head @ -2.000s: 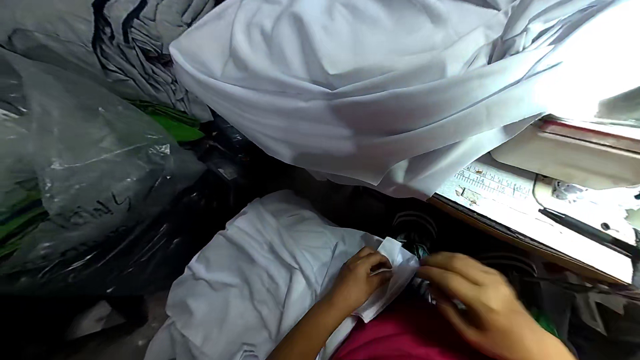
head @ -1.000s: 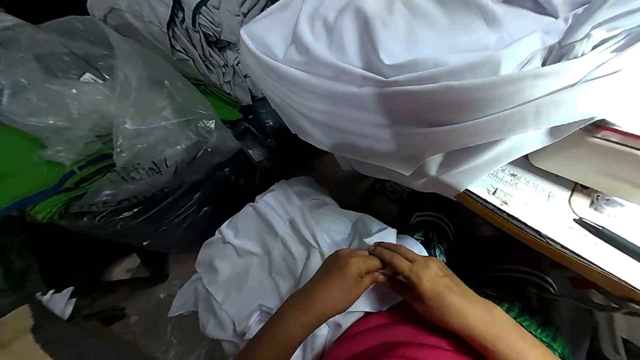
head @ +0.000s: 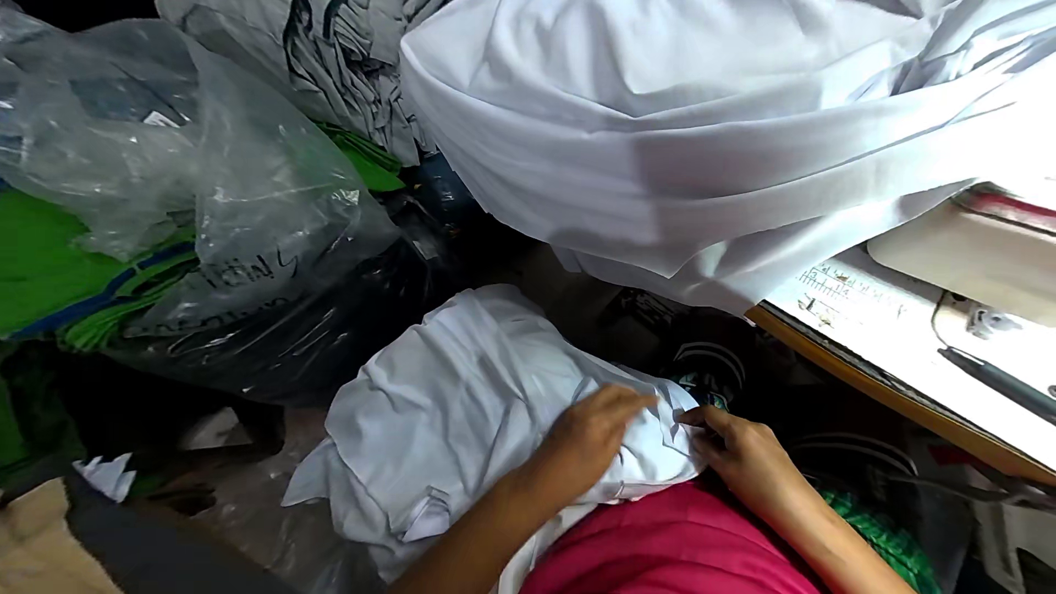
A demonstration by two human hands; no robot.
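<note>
A crumpled white fabric garment [head: 462, 388] lies over my lap, against the red cloth [head: 668, 544] that I wear. My left hand [head: 598, 433] rests on the garment with its fingers bent at the fabric; whether they pinch it is not clear. At the garment's right edge, my right hand [head: 734, 445] has thumb and fingers closed on the white fabric. A small folded white piece [head: 429, 513] shows near the garment's lower left.
A sewing machine [head: 973, 256] stands on a white table with a wooden edge [head: 891, 388] at right, a dark pen-like tool [head: 998, 384] on it. White cloth [head: 701, 148] drapes over the table. Clear plastic bags [head: 272, 198] and green fabric [head: 58, 256] lie at left.
My hands were together at the fabric edge one second ago and are now apart. More of the white fabric shows between them.
</note>
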